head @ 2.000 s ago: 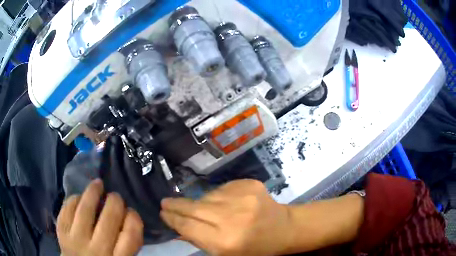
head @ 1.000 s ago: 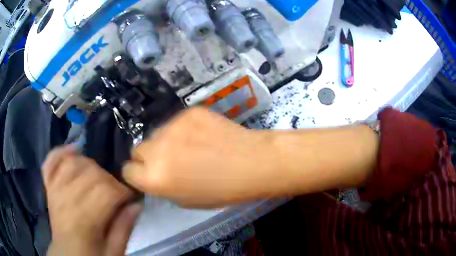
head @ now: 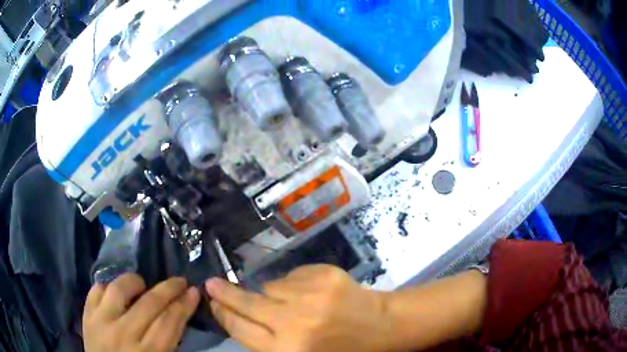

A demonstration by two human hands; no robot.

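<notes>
A dark fabric piece (head: 165, 258) lies under the presser foot and needle area (head: 191, 240) of the white overlock machine (head: 75, 148) with "JACK" lettering. My left hand (head: 141, 313) lies on the cloth left of the foot, fingers bent and pressing or pinching its edge. My right hand (head: 302, 309) is just to the right, its fingertips on the cloth in front of the foot, close to the left fingertips. The cloth under both palms is hidden.
Dark garments (head: 41, 227) are heaped at left. Pink and blue thread snips (head: 471, 127), a grey disc (head: 443, 181) and black lint lie on the white table (head: 550, 117). A dark cloth bundle (head: 502, 38) and blue basket (head: 591, 69) are at far right.
My right hand has moved down from in front of the orange label, uncovering it. My left hand has turned and now rests on the cloth. The camera view has shifted slightly.
</notes>
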